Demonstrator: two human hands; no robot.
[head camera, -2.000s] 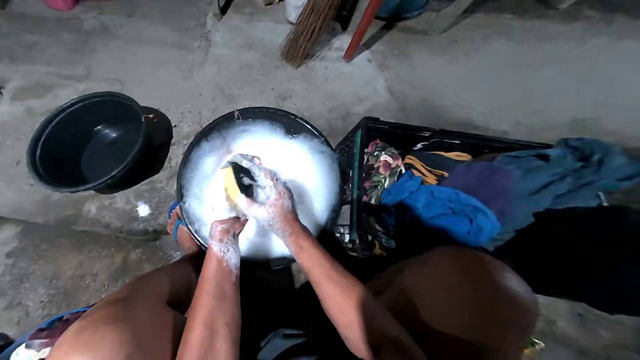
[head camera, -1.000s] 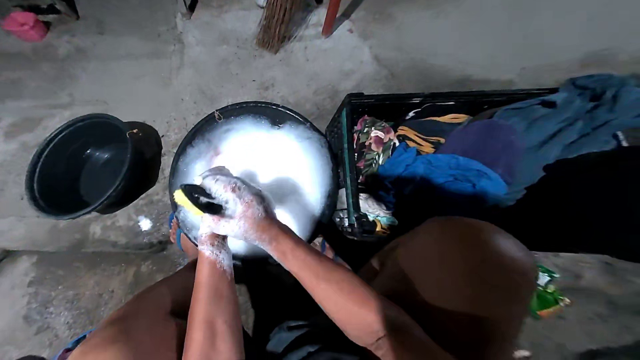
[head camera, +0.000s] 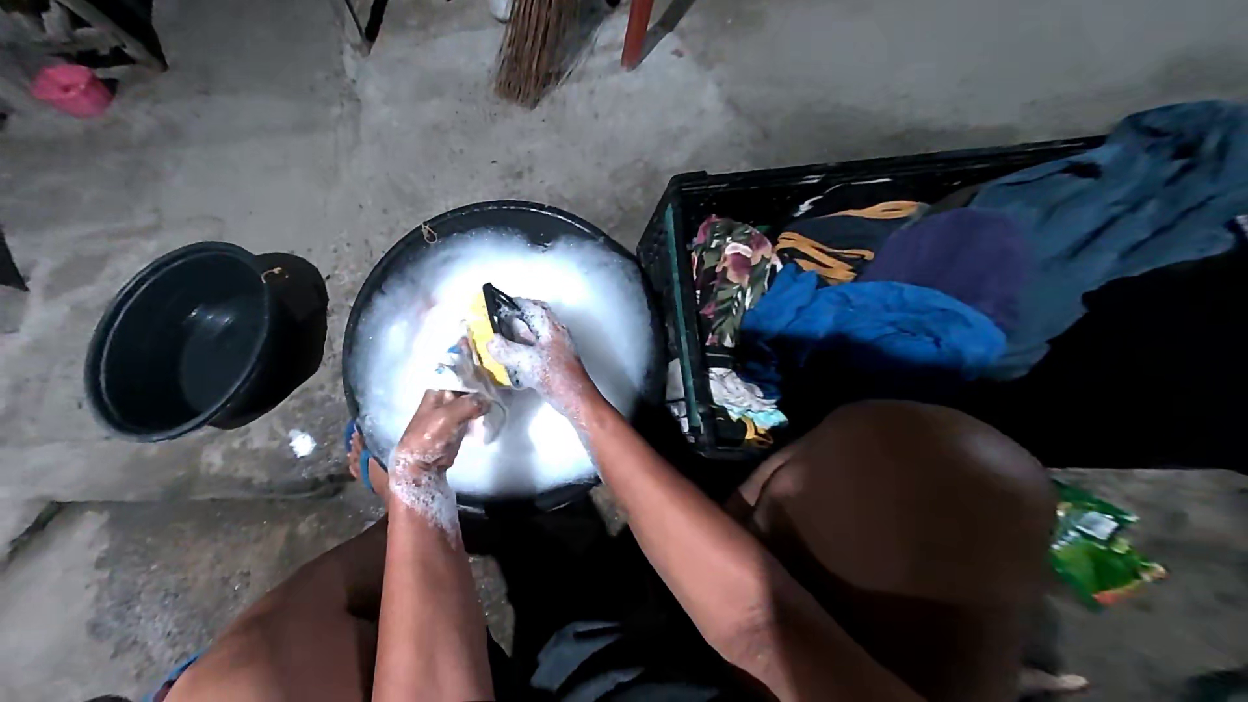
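A round black basin (head camera: 366, 292) full of white suds (head camera: 595, 312) stands between my legs. My right hand (head camera: 546, 356), foamy to the wrist, grips a scrub brush (head camera: 486, 341) with a black handle and a yellow bristle side. Its yellow side faces left, against a wet, light-coloured cloth (head camera: 470, 375). My left hand (head camera: 441, 426) holds that cloth over the suds, with its fingers bent around the near end. Foam covers my left wrist. The cloth's lower part is hard to tell from the foam.
An empty dark tub (head camera: 195, 341) is at the left. Close on the basin's right, a black plastic crate (head camera: 682, 292) holds clothes, among them a blue garment (head camera: 877, 327). A stick broom (head camera: 534, 49), a pink object (head camera: 73, 90) and a green packet (head camera: 1097, 546) lie farther out.
The brush has moved from the basin's left side toward its middle, and its yellow side now meets a cloth. The cloth shows between my hands, which are farther apart than one second ago.
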